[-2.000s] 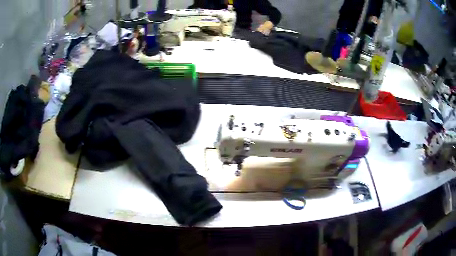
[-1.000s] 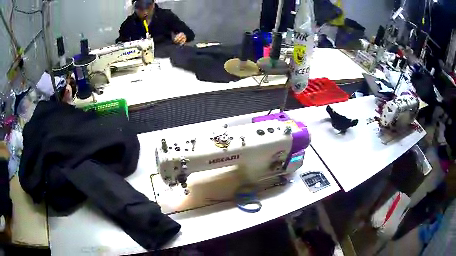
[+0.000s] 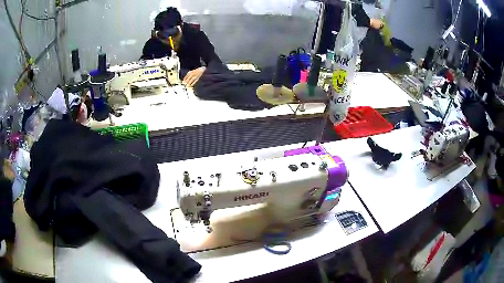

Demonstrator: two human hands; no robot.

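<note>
Neither of my hands is in view. A large black garment pile point(image 3: 91, 177) lies heaped on the left of the white machine table point(image 3: 232, 262). One sleeve or leg of it hangs down towards the table's front edge. To its right stands a white HIKARI sewing machine point(image 3: 254, 190) with a purple right end. Small blue-handled snips or scissors point(image 3: 277, 245) lie at the front of the machine base.
A green basket point(image 3: 128, 132) stands behind the pile. A red basket point(image 3: 363, 121), a small black scrap point(image 3: 382, 154) and a smaller machine point(image 3: 447, 142) are at right. A person point(image 3: 185, 47) sits at another machine point(image 3: 145, 78) beyond, with black cloth point(image 3: 237, 88).
The view has swung right and then tilted slightly up, so the seated person and the right table show more fully. The person's head is lower. The near pile and machine have not moved.
</note>
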